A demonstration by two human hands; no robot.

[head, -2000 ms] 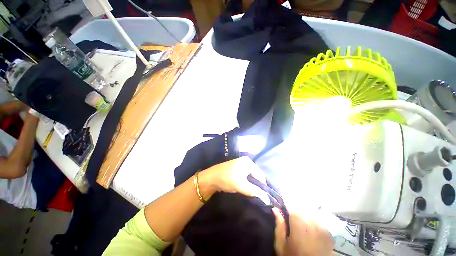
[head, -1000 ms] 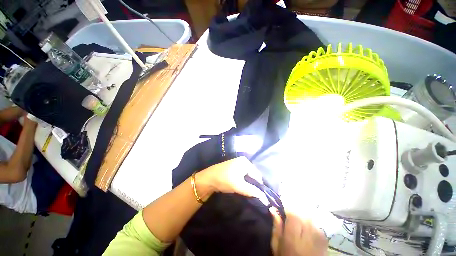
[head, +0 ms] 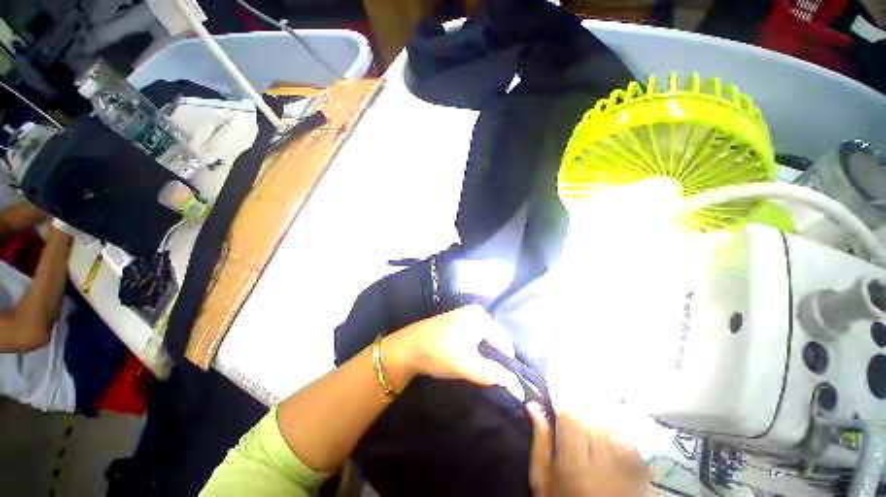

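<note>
A black garment piece lies bunched under and below my hands, and part of it spreads over the white table beyond them. My left hand presses on the cloth and holds a narrow folded black edge at its fingertips. My right hand pinches the near end of the same edge, at the bottom of the picture. A label tape with small pale lettering shows on the cloth beyond my left hand. The white sewing machine head stands to the right. Lamp glare hides the needle area and some fingertips.
A yellow-green fan stands behind the machine head. A cardboard sheet with a black strip lies along the table's left side. Pale tubs stand behind. Another person's arm, a bottle and a black roll are at left.
My right hand has shifted slightly at the folded edge. My left hand has kept its hold. The view has moved a little.
</note>
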